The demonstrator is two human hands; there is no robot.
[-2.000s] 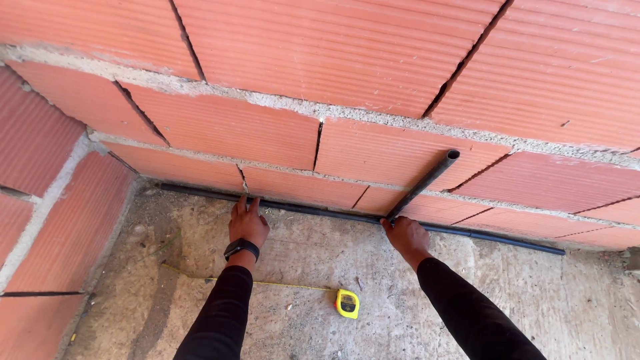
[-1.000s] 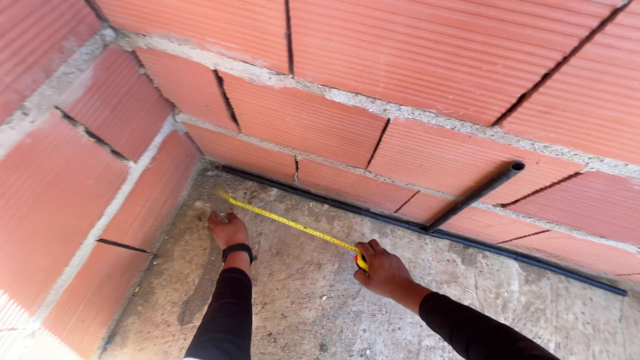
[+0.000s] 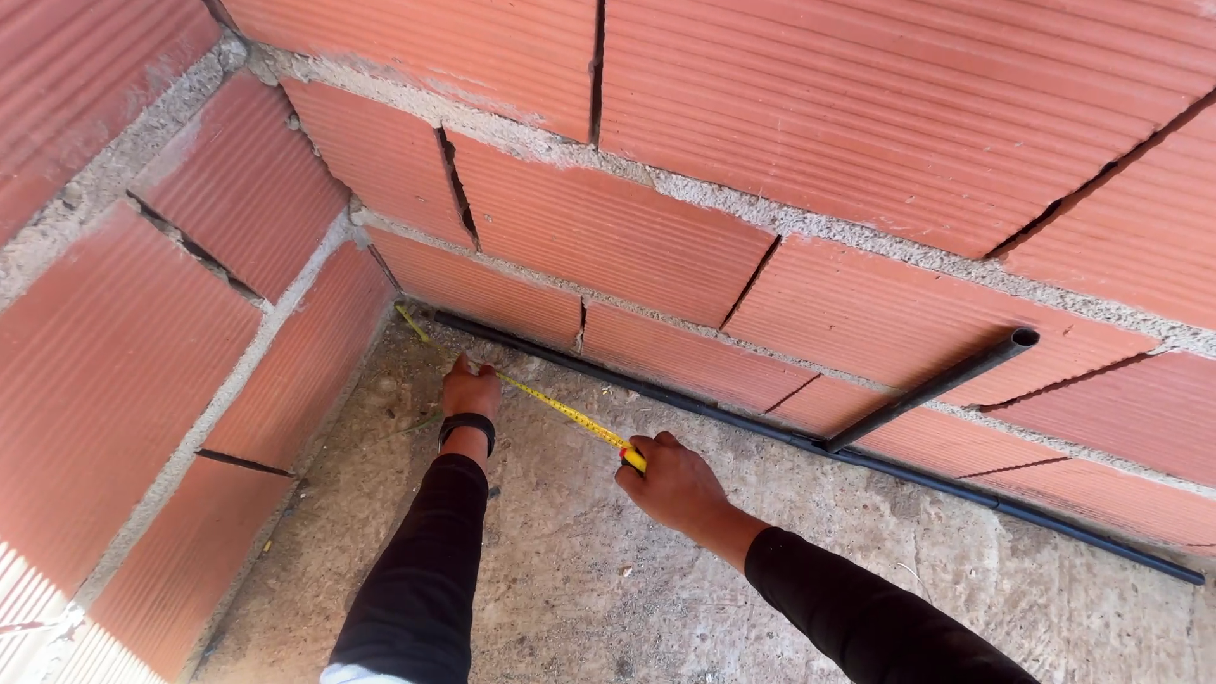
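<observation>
My right hand [image 3: 673,480] grips the yellow case of a tape measure [image 3: 634,459]. Its yellow blade [image 3: 560,407] runs out to the left, past my left hand, with its far end near the wall corner. My left hand [image 3: 470,391], a dark band on its wrist, is at the blade with the fingertips touching or pinching it; the fingers partly hide this stretch. A black plastic pipe [image 3: 665,394] lies on the floor along the foot of the brick wall. From it a shorter black pipe [image 3: 936,388] rises at a slant, its open end up.
Ribbed red clay block walls [image 3: 608,233] with rough mortar joints meet in a corner at the upper left. The concrete floor [image 3: 570,589] is rough, with crumbs of debris by the corner.
Two seconds ago the tape measure lay on the floor and both hands were at the pipes. Now my right hand holds its case and the blade stretches towards the corner. The view has swung left.
</observation>
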